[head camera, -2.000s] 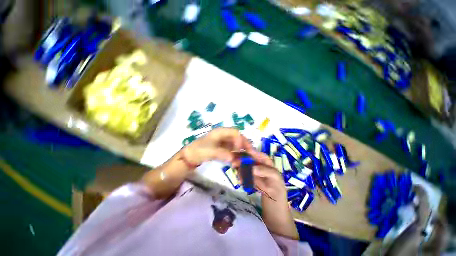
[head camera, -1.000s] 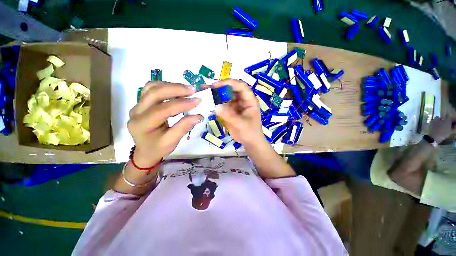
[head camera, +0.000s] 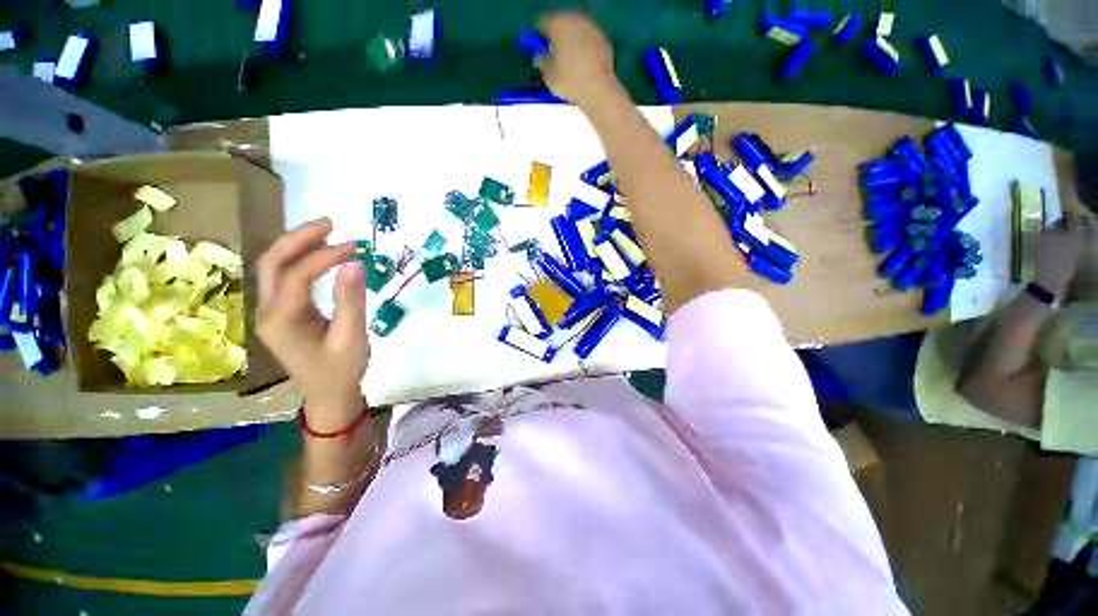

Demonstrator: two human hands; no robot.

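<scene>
My right hand (head camera: 576,55) reaches out over the green surface, its fingertips on a blue battery pack (head camera: 533,45); the grip is partly hidden. My left hand (head camera: 311,315) is over the left side of the white sheet (head camera: 325,144), fingers apart, nothing visible in it. Green circuit boards (head camera: 472,217) lie loose on the sheet. An amber rectangle (head camera: 539,184) lies flat beside them, another (head camera: 462,294) nearer me. A loose pile of blue packs with pale strips (head camera: 620,253) lies partly under my right forearm.
An open cardboard box (head camera: 102,193) at left holds pale yellow slips (head camera: 169,313). Blue packs cluster tightly at right (head camera: 921,217). More packs are scattered on the green surface (head camera: 458,78). Another person's arm (head camera: 1017,337) is at far right, and more blue packs (head camera: 30,265) at far left.
My right hand has moved from in front of my chest out to the green surface with the blue pack. My left hand has moved left, away from the pack, and the white slip at its fingers no longer shows.
</scene>
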